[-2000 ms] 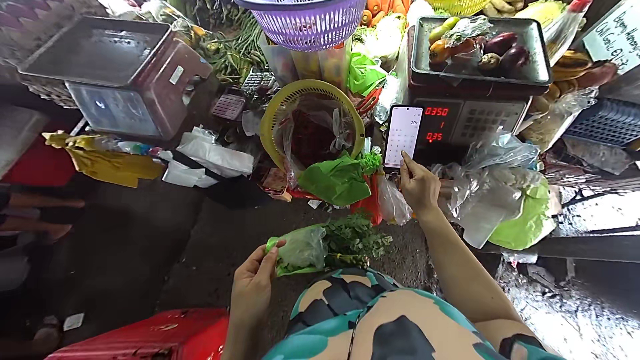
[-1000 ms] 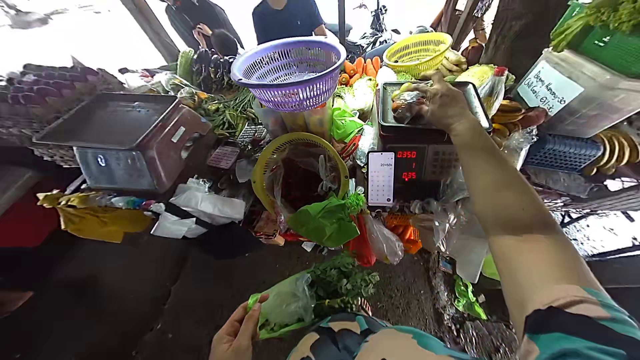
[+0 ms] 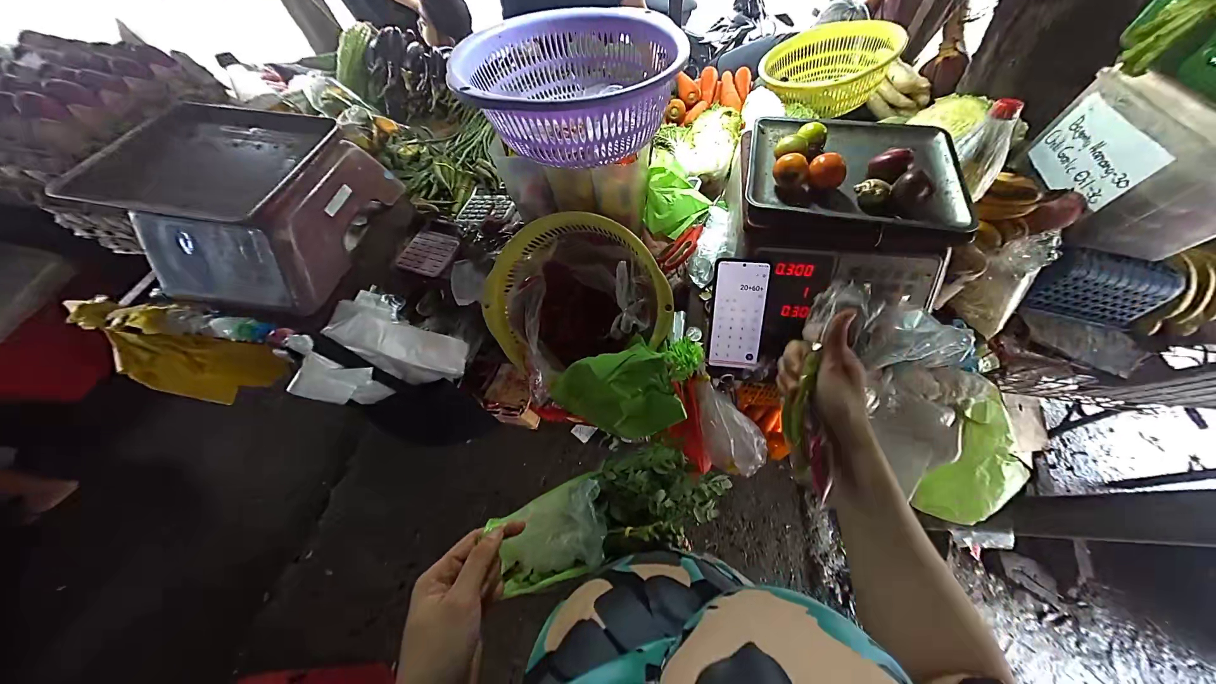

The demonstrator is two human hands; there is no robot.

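My left hand grips the edge of a light green plastic bag, from which leafy greens stick out. My right hand holds a clear plastic bag with slim green and reddish contents that I cannot identify, just below the digital scale. On the scale's metal tray lie orange and green tomatoes and dark reddish-purple vegetables. A phone showing a calculator leans upright at the left of the scale's lit red display.
A yellow basket lined with plastic stands beneath a purple basket. An old scale is at the left. Clear and green plastic bags hang below the digital scale. Another yellow basket sits behind it.
My right hand has come down from the scale's tray and now holds a bag with vegetables. The clear bag seen on the tray is gone from it. My left hand keeps its hold.
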